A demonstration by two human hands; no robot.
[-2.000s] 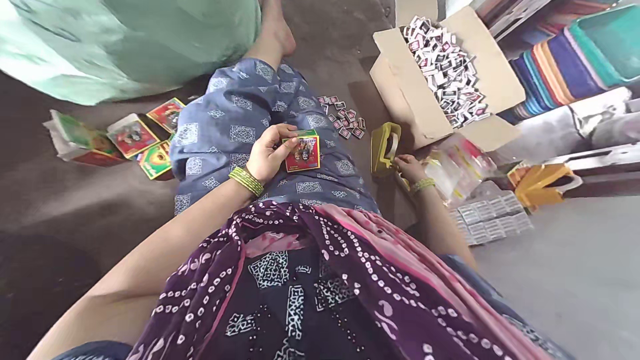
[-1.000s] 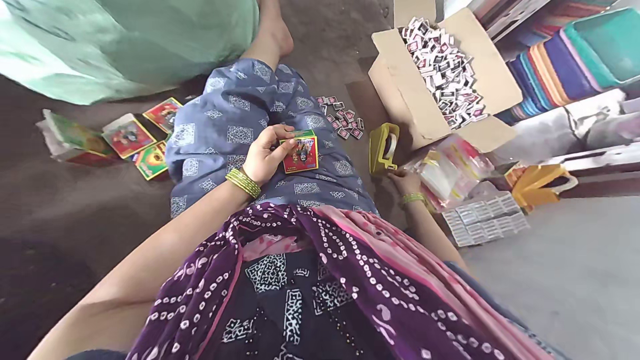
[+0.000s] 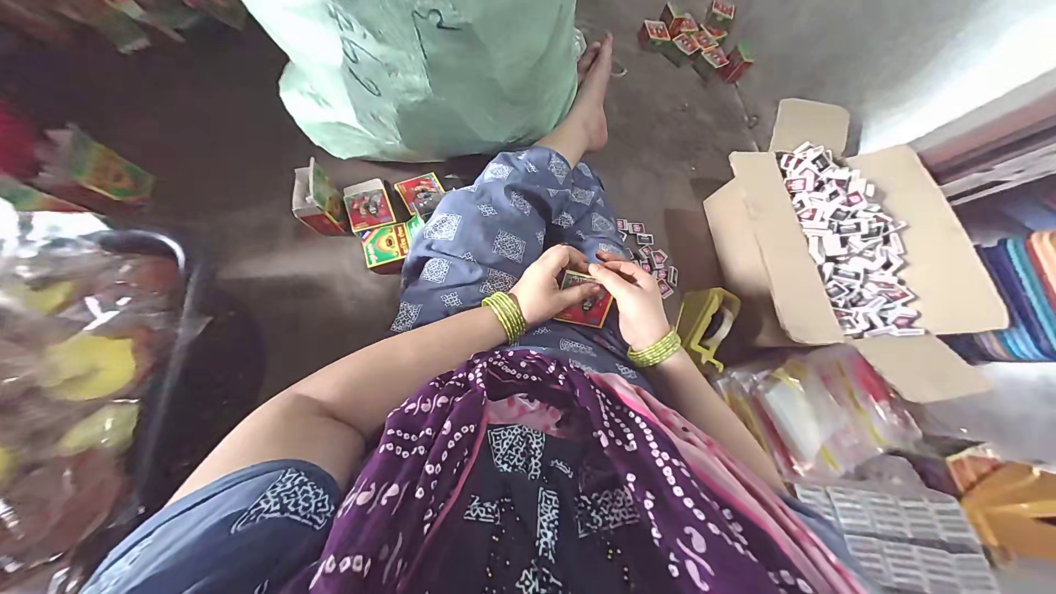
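A small red and green printed cardboard box (image 3: pixel 584 305) rests on my lap, between my two hands. My left hand (image 3: pixel 549 285), with green bangles at the wrist, grips the box from its left side. At the top right edge of the same box are the fingers of my right hand (image 3: pixel 631 297), bent close together; whether they pinch anything is hidden. Just right of my right hand, a yellow tape dispenser (image 3: pixel 707 326) stands on the floor. Several small printed packets (image 3: pixel 652 252) lie beside my leg.
An open cardboard carton (image 3: pixel 784 247) full of small packets stands at the right, with plastic bags (image 3: pixel 817 404) below it. Similar printed boxes (image 3: pixel 370 206) lie left of my leg. A large pale green sack (image 3: pixel 437 82) stands ahead. A black-rimmed container (image 3: pixel 177 330) is at the far left.
My right hand has moved from beside the yellow tape dispenser to the box on my lap. My left hand still holds the box. The view has shifted, showing more at the left.
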